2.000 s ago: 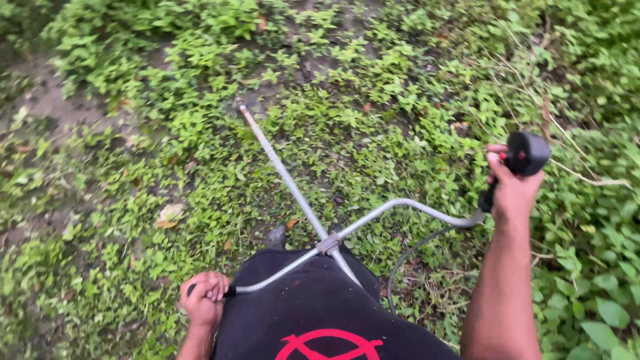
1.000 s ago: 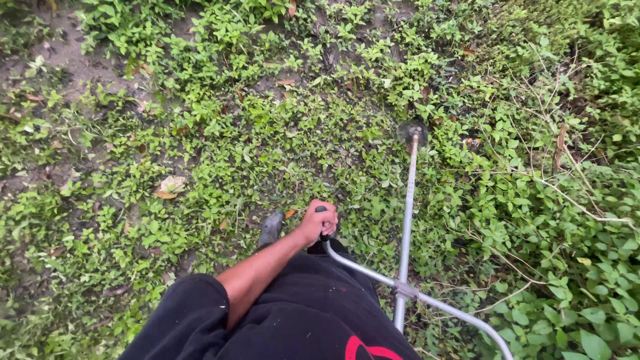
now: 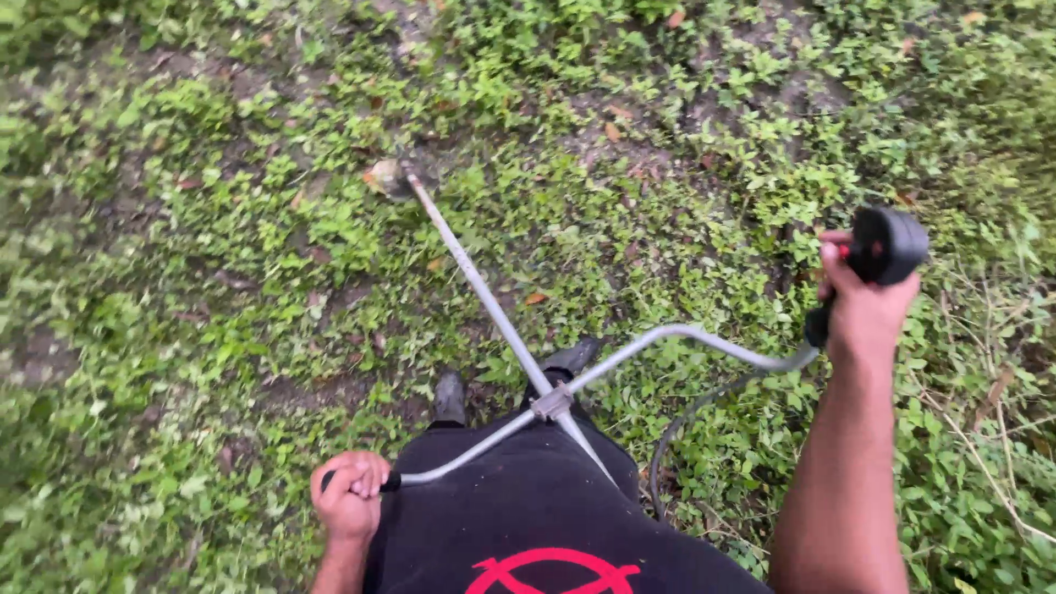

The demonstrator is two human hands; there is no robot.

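Note:
A string trimmer or brush cutter has a straight metal shaft (image 3: 487,293) running from my waist up and left over the weeds, its blurred cutting head (image 3: 410,172) beside a pale dry leaf (image 3: 384,177). A bent metal handlebar (image 3: 676,332) crosses the shaft at a clamp (image 3: 552,403). My left hand (image 3: 351,488) is closed around the black left grip. On the right, my right hand (image 3: 866,301) holds the black control grip, a thumb or finger near a red switch. A round black part (image 3: 889,246) sits above that hand. A dark cable (image 3: 672,437) hangs from the handlebar.
Low green weeds (image 3: 272,330) cover the ground, with bare soil patches (image 3: 41,355) and fallen leaves among them. Dry twigs (image 3: 973,462) and taller leafy plants stand at the right. My dark shoes (image 3: 450,396) are close below the shaft.
The shaft pointed up and right a second ago, its head near the right-hand plants; now it points up and left. My left hand has moved left, and my right hand is back in view.

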